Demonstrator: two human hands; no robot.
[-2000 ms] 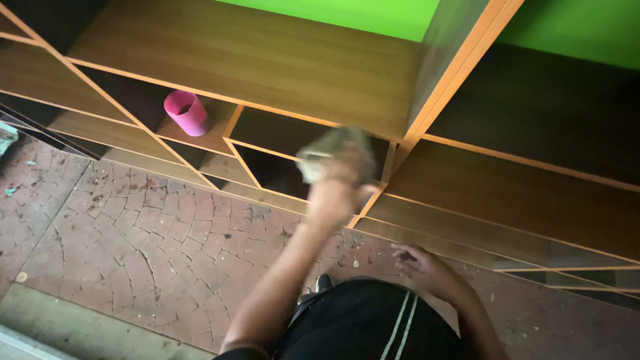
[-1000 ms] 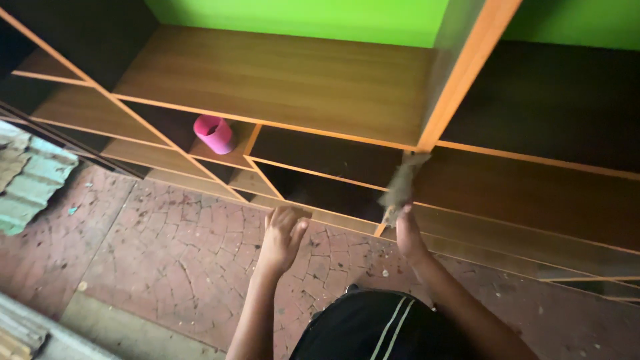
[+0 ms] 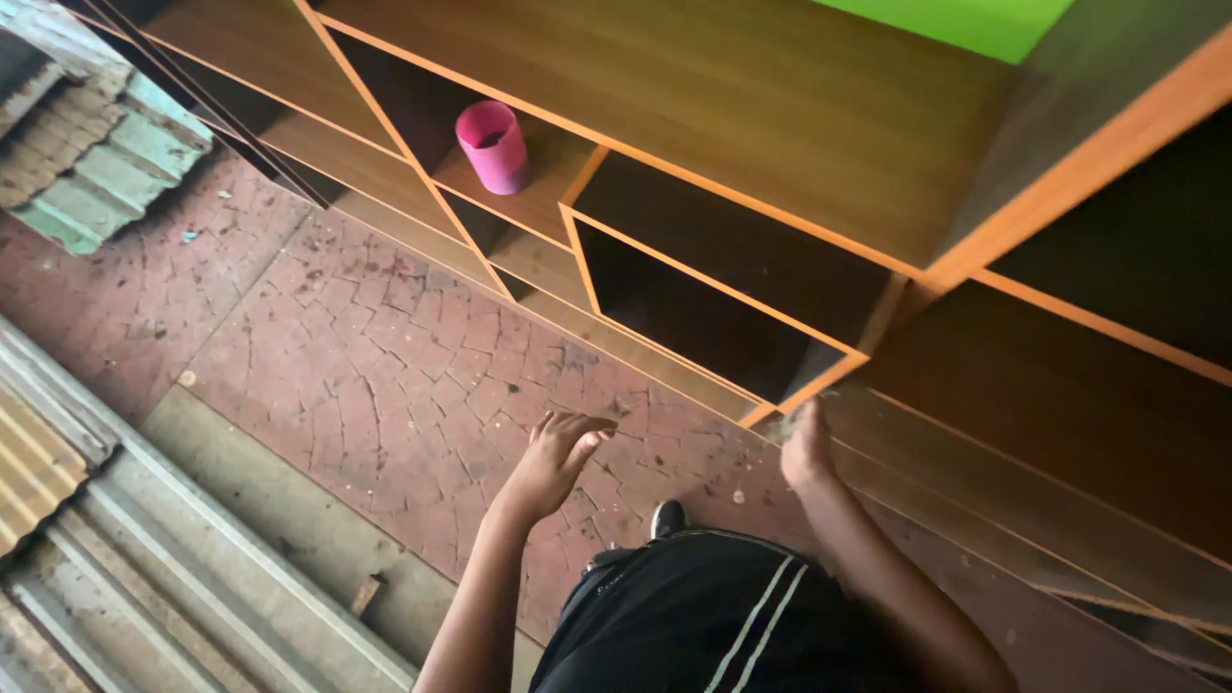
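My left hand [image 3: 558, 460] hangs above the tiled floor, its fingers loosely bent and nothing in it. Farther right, my right hand [image 3: 810, 448] is at the lower front corner of a small compartment in the wooden shelf unit [image 3: 674, 106]. It holds a greyish cloth [image 3: 791, 422], blurred and mostly hidden by the fingers. Up and left of the hands, a pink cup-shaped container [image 3: 494, 149] stands upright in a small compartment of the unit, something dark inside it.
Orange-edged shelves and dividers span the top and right. Corrugated metal sheets [image 3: 106, 183] lie at the upper left, with more long ribbed sheets [image 3: 202, 577] at the lower left. Below the unit is cracked reddish paving [image 3: 366, 337]. A shoe [image 3: 668, 518] shows beside my dark clothing.
Two seconds ago the cloth was in my left hand over the small compartments; one second ago it was in my right hand at the divider. The view has turned and shifted.
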